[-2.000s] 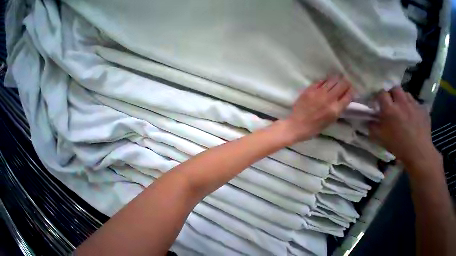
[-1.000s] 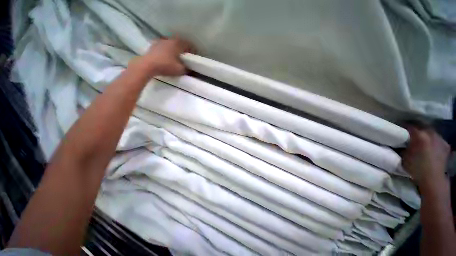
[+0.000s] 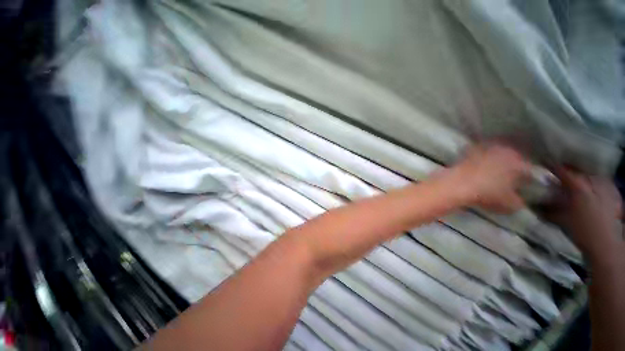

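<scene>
A large pale grey-green fabric (image 3: 384, 62) fills most of the head view, smooth at the top and rumpled on the left. Long parallel pleats (image 3: 411, 264) run diagonally across its lower part, their ends forming a zigzag row at the lower right. My left hand (image 3: 495, 177) grips the fabric near its right edge, with my forearm across the pleats. My right hand (image 3: 586, 202) is close beside it, blurred, gripping the fabric edge. The fingertips of both hands are partly hidden or blurred.
Dark metal rods (image 3: 89, 274) with shiny highlights show at the lower left, beyond the fabric. A pale frame edge rail (image 3: 565, 319) shows at the lower right, below the pleat ends. A small red spot lies at the far lower left.
My left hand has moved from the upper left of the pleats to the right, beside my right hand. The raised fold held between both hands now lies down against the other pleats.
</scene>
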